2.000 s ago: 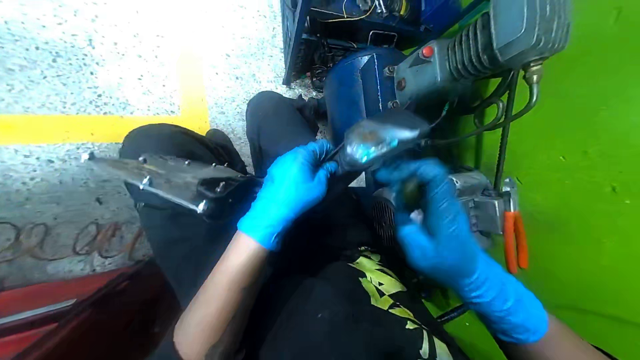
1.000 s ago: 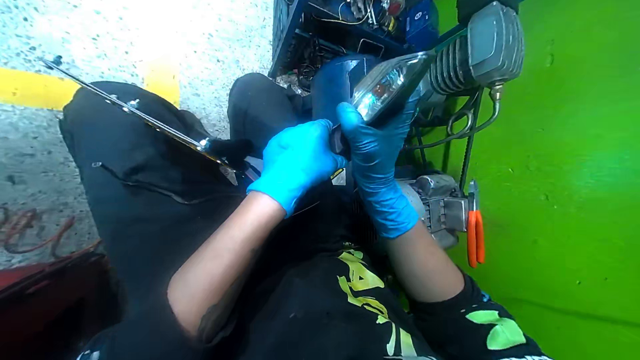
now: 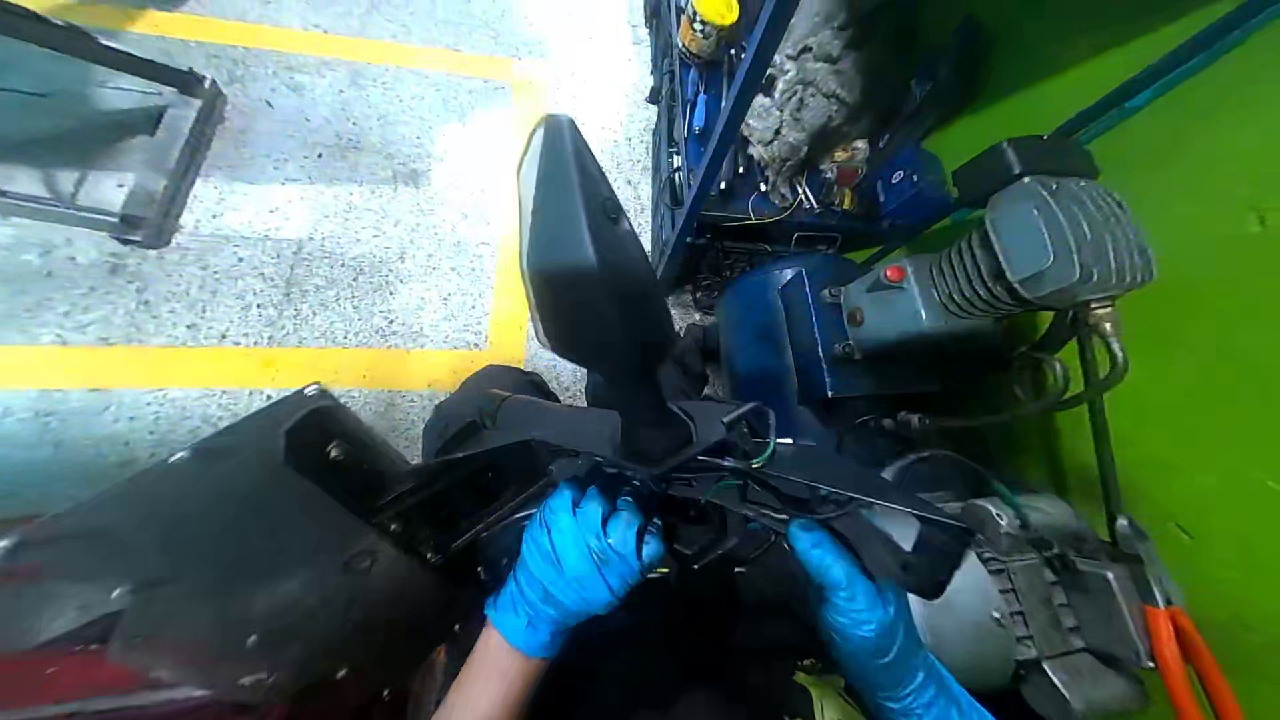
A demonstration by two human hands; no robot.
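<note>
A black plastic vehicle part assembly (image 3: 640, 400), likely a motorcycle fender with lamp arms, lies across my lap. Thin wires, one green, show at its middle. My left hand (image 3: 582, 560), in a blue glove, has its fingers curled around the assembly's central part; the fingertips are partly hidden. My right hand (image 3: 865, 610), also gloved in blue, grips the lower edge of the right arm, its other fingers hidden underneath. One lamp-shaped arm (image 3: 590, 240) points up, away from me. A broad dark panel with bolts (image 3: 250, 520) spreads out at left.
An air compressor (image 3: 930, 310) stands at right against a green wall. Orange-handled pliers (image 3: 1180, 640) hang at lower right. A blue tool rack (image 3: 730, 120) holds tools, a yellow-lidded container (image 3: 705, 25) and grey rags (image 3: 810, 95). A metal frame (image 3: 165, 150) stands at upper left.
The assembly has been turned, so its broad panel and dark upright arm face me. The clear lens seen earlier at my right hand is out of sight. My hands are now farther apart.
</note>
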